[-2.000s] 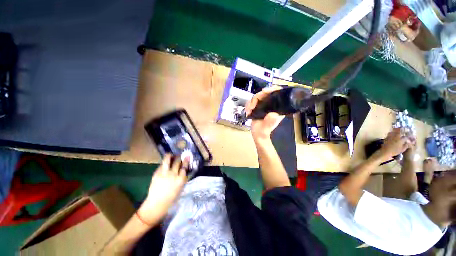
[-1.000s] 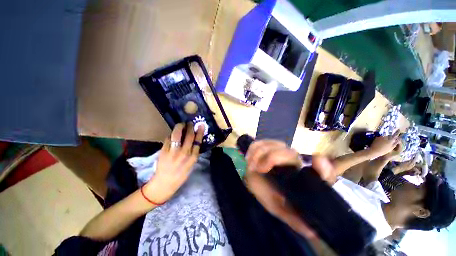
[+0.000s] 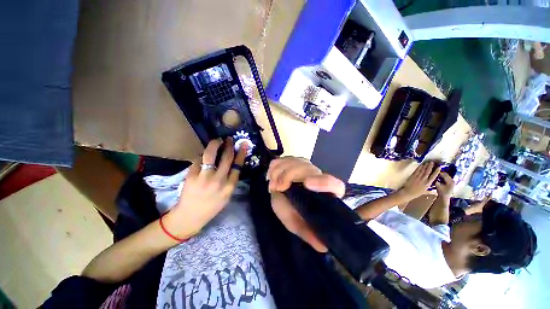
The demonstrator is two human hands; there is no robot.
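Note:
A black plastic housing [image 3: 208,96] lies open side up on the cardboard, tilted in view, with a round hole, grille and open side frame. A white toothed gear [image 3: 242,143] sits in its near end. My left hand [image 3: 211,175] holds the near end of the housing, fingertips at the gear; a ring shows on one finger. My right hand [image 3: 298,193] is closed around a black electric screwdriver [image 3: 338,226], which looms large near the camera. The screwdriver's tip is hidden by my fingers, near the housing's near right corner. Whether it touches a screw cannot be told.
A blue-and-white screw feeder [image 3: 331,66] stands just right of the housing. Two more black housings [image 3: 401,124] lie beyond it, beside a dark mat [image 3: 344,136]. A large dark mat [image 3: 36,84] covers the left. A seated person [image 3: 416,241] works at the right.
The screwdriver, first over the feeder and then at the lower right, has moved in to the housing's near end. My left hand stays on the housing. The view has come closer.

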